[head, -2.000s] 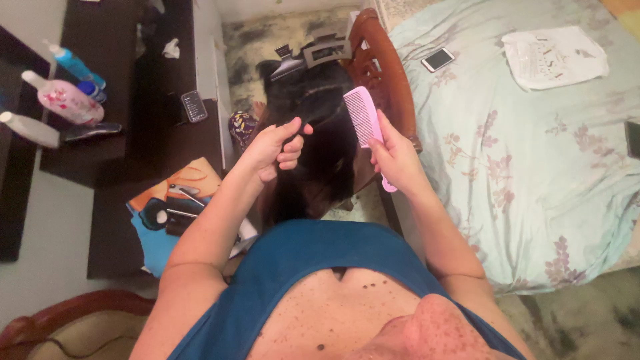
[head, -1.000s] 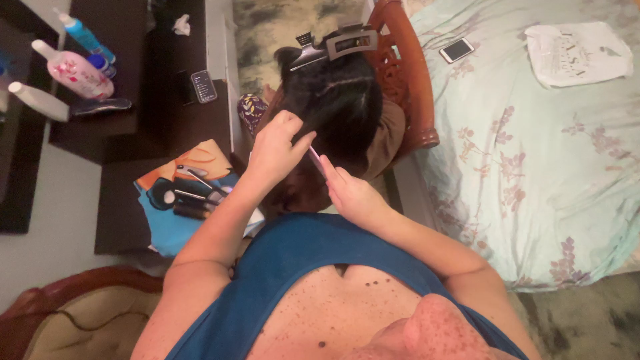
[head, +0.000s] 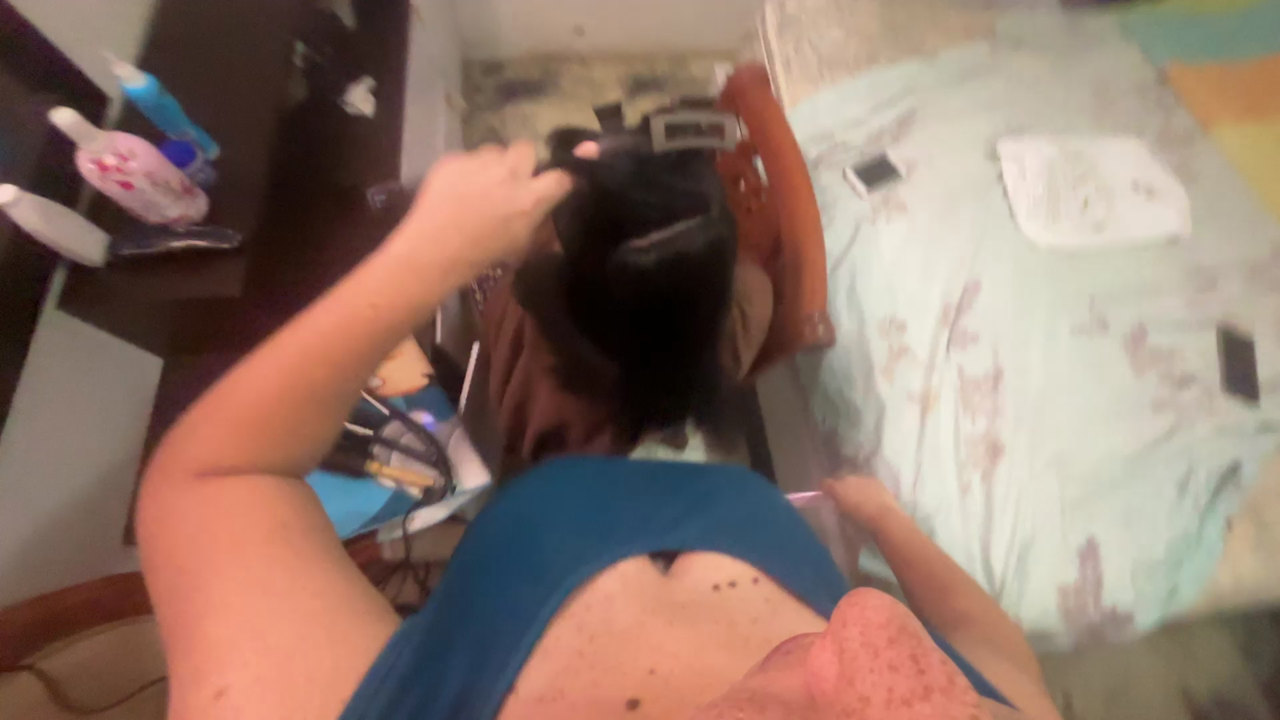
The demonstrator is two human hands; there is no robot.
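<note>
My left hand (head: 495, 200) is raised at the side of a seated person's head, its bent fingers closed on a lock of the dark hair (head: 650, 270). The picture is blurred there. A pale parting line crosses the hair. A large rectangular hair clip (head: 695, 130) and a dark clip (head: 608, 118) sit at the far side of the head. Low beside my right hip, my right hand (head: 860, 500) grips the pink comb (head: 808, 498), mostly hidden behind my blue top.
A carved wooden chair back (head: 795, 220) stands beside the person. On the bed (head: 900, 390) lie a white phone (head: 875, 173), a dark phone (head: 1238, 363) and a white plastic bag (head: 1095, 190). Bottles, including a pink one (head: 140, 175), and a tray of brushes (head: 400, 450) are at left.
My right hand has moved with the pink comb from the hair down to my right side. My left hand has moved up to the far left side of the head.
</note>
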